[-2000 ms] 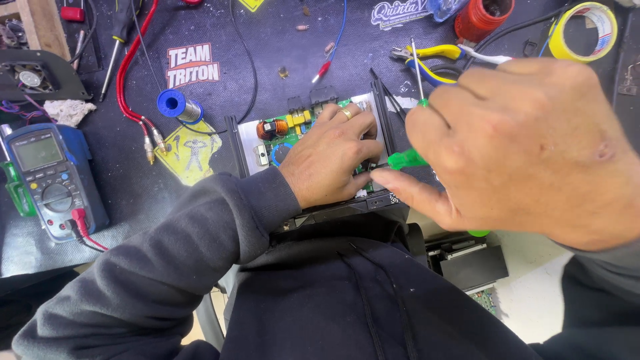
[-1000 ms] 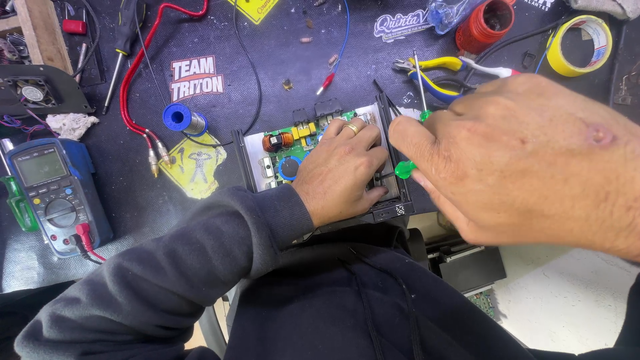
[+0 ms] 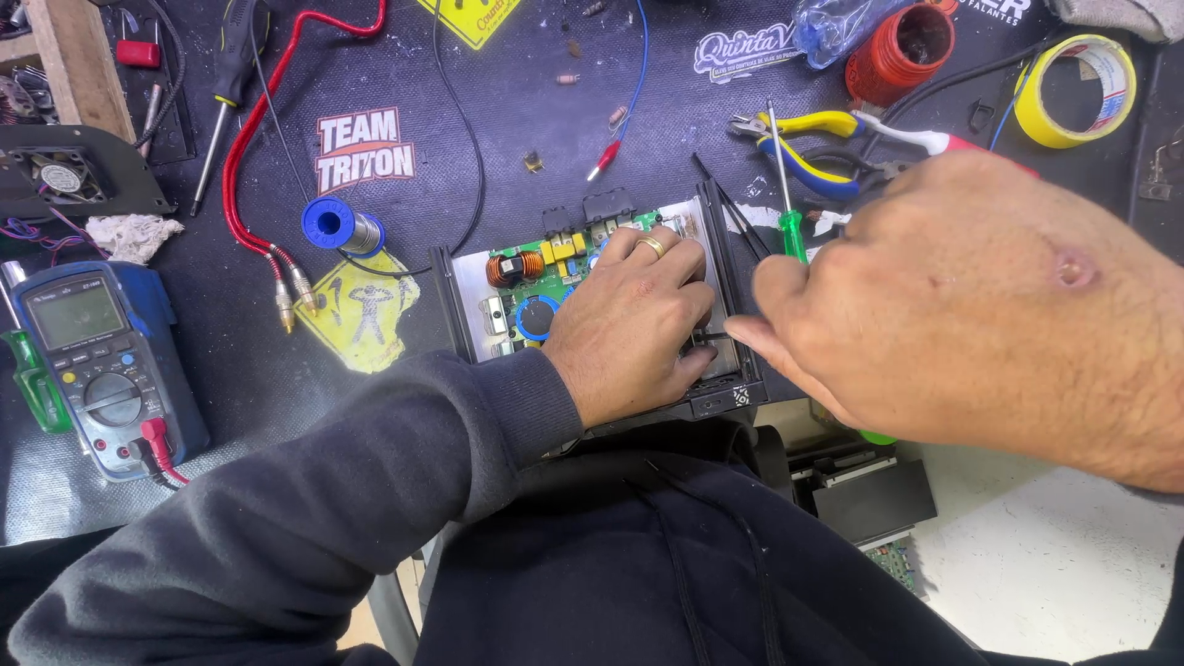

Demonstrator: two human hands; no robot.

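Observation:
A green circuit board (image 3: 559,270) with copper-wound coils and a blue-rimmed capacitor sits in an open metal chassis (image 3: 470,291) at the table's front edge. Over its right part lies my left hand (image 3: 638,324), a ring on one finger; its thumb and fingertips bend down near a dark thin shaft (image 3: 710,338) at the chassis's right side. That shaft runs to my right hand (image 3: 962,296), which is closed around a tool whose handle is mostly hidden. Beyond my right hand's fingers, a green-handled screwdriver (image 3: 792,236) lies on the table, its shaft pointing away.
At the left are a multimeter (image 3: 116,370), a fan panel (image 3: 74,171), a dark-handled screwdriver (image 3: 242,65) and red cables (image 3: 231,176). A solder spool (image 3: 342,228) stands left of the chassis. Yellow-blue pliers (image 3: 805,153), a red container (image 3: 899,55) and yellow tape (image 3: 1075,92) lie at the back right.
The green handle seen between my hands two seconds ago is now hidden by my right hand, which has turned. My left hand remains over the board.

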